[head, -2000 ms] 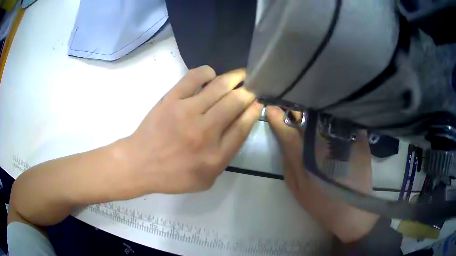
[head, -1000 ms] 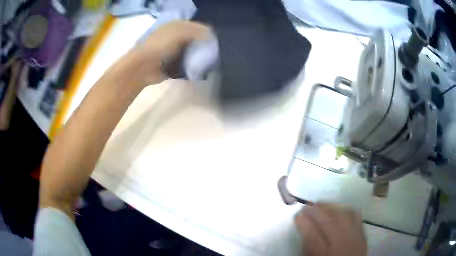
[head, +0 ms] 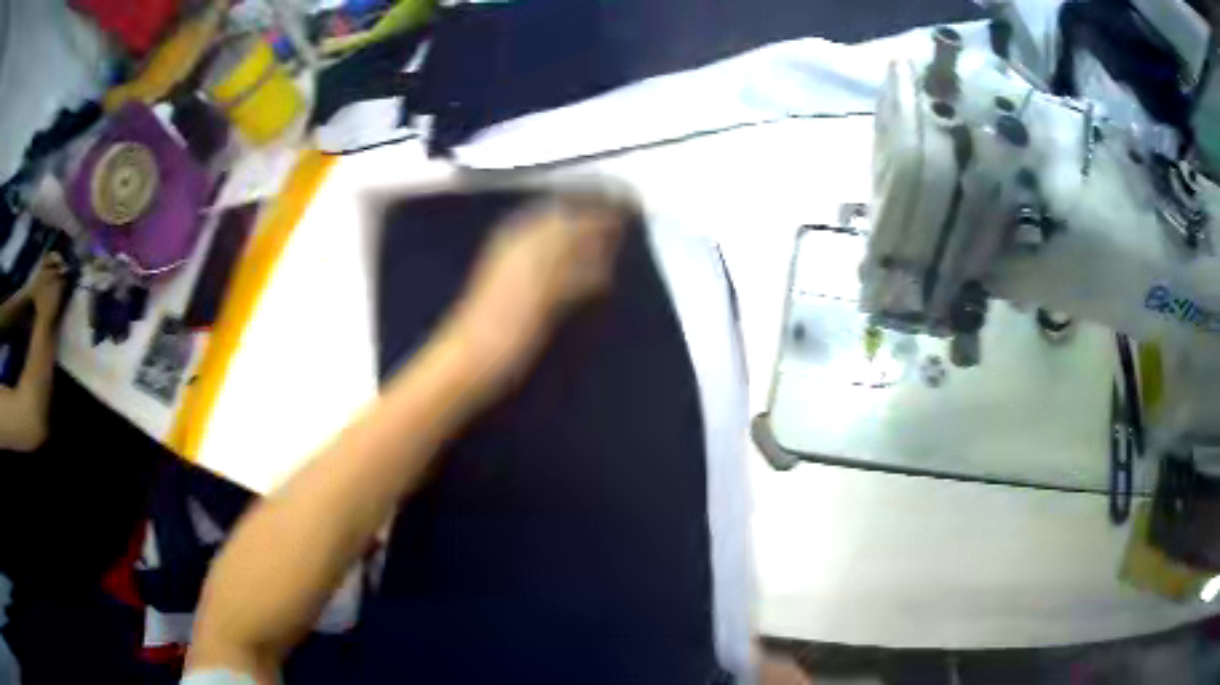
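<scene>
A large dark fabric panel lies over the white table and runs down past its front edge. A pale layer shows along its right side. My left hand, blurred, is at the panel's top edge with its fingers closed on the cloth; the fingertips are not clear. My right hand is almost wholly cut off by the bottom edge of the picture, beside the panel's lower right corner, and its grip is hidden.
The sewing machine head stands at right over its bed plate. Black-handled snips lie right of it. Dark and pale cloth lies along the back. A yellow-orange strip, purple object and another person's arm are at left.
The view has swung away from the needle area. The small dark piece is no longer seen in front of me; a larger dark panel lies there, with my left hand at its top.
</scene>
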